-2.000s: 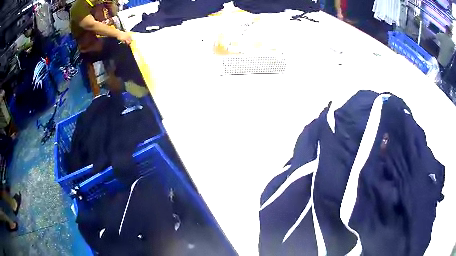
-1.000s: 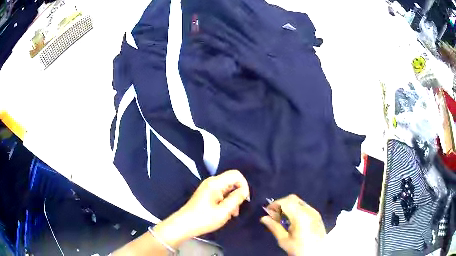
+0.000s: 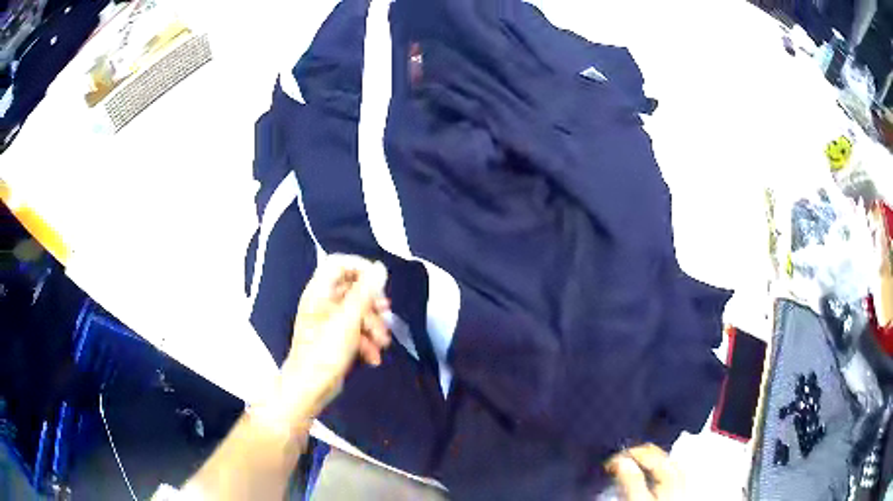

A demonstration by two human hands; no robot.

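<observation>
A navy garment with white stripes (image 3: 529, 215) lies spread in front of me, with a small reddish mark near its far end. My left hand (image 3: 341, 308) is over its left part, fingers curled together beside a white stripe; whether cloth is pinched in them is unclear. My right hand (image 3: 641, 472) is at the garment's near right edge, small and partly cut off by the bottom of the picture. Its fingers are bent, and I cannot tell what they hold. No tool can be made out.
A smartphone with a red edge (image 3: 741, 383) lies right of the garment. Beyond it, small black pieces (image 3: 806, 411) lie on a striped cloth (image 3: 780, 338). Crumpled clear plastic (image 3: 821, 240) is at the right. A perforated tray (image 3: 160, 81) is far left. Blue crates (image 3: 117, 342) stand lower left.
My left hand has moved left and up, away from my right hand. My right hand has moved down and right, towards the picture's bottom edge. The view has shifted slightly.
</observation>
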